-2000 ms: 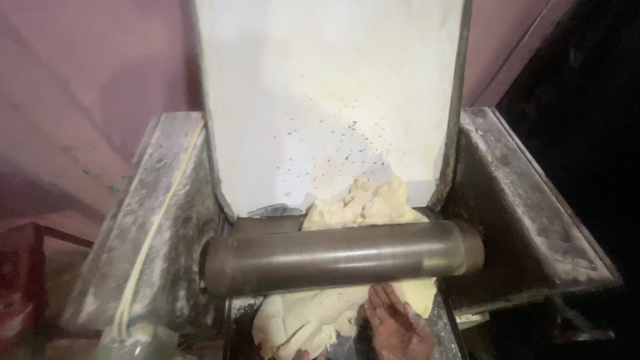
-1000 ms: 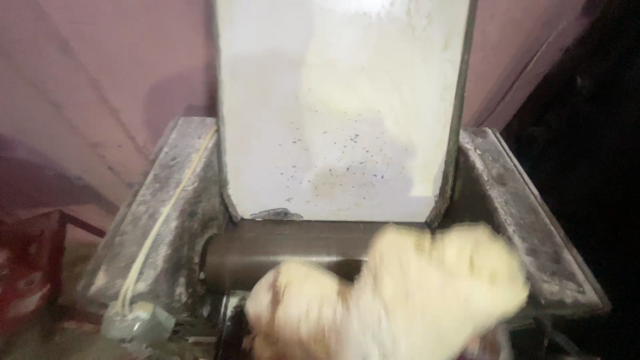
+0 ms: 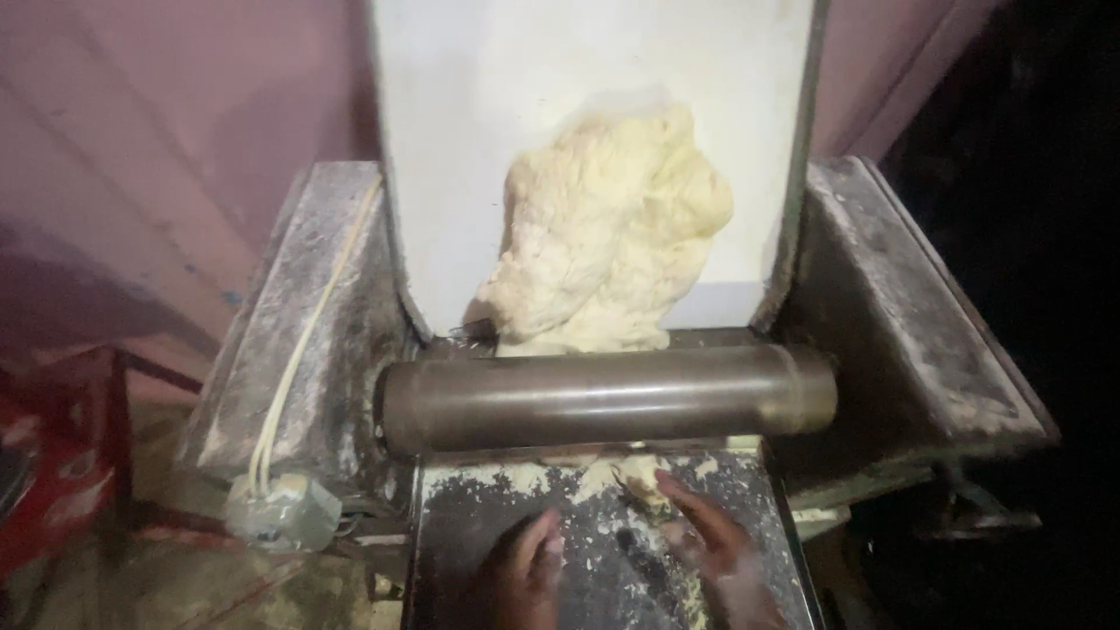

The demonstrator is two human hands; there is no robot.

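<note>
A large lump of pale dough (image 3: pixel 612 227) rests on the white sloping board (image 3: pixel 455 175), its lower edge reaching down behind the metal roller (image 3: pixel 604 398) of a dough sheeter. In front of the roller lies a dark metal tray (image 3: pixel 595 542) dusted with flour and scraps of dough. My left hand (image 3: pixel 529 560) is over the tray's left part, holding nothing. Over its right part is my right hand (image 3: pixel 713 542), empty too, fingers pointing toward the roller and slightly blurred. Neither hand touches the dough.
Floury side housings stand left (image 3: pixel 297 332) and right (image 3: pixel 910 306) of the roller. A pale cable (image 3: pixel 306 332) runs down the left one to a small grey box (image 3: pixel 284 512). A red metal frame (image 3: pixel 70 455) is at the far left, and a pink wall (image 3: pixel 201 105) rises behind.
The dough, partly in front of the roller two seconds ago and lifted over it one second ago, now lies on the white board behind. Both hands are now apart from it, over the tray.
</note>
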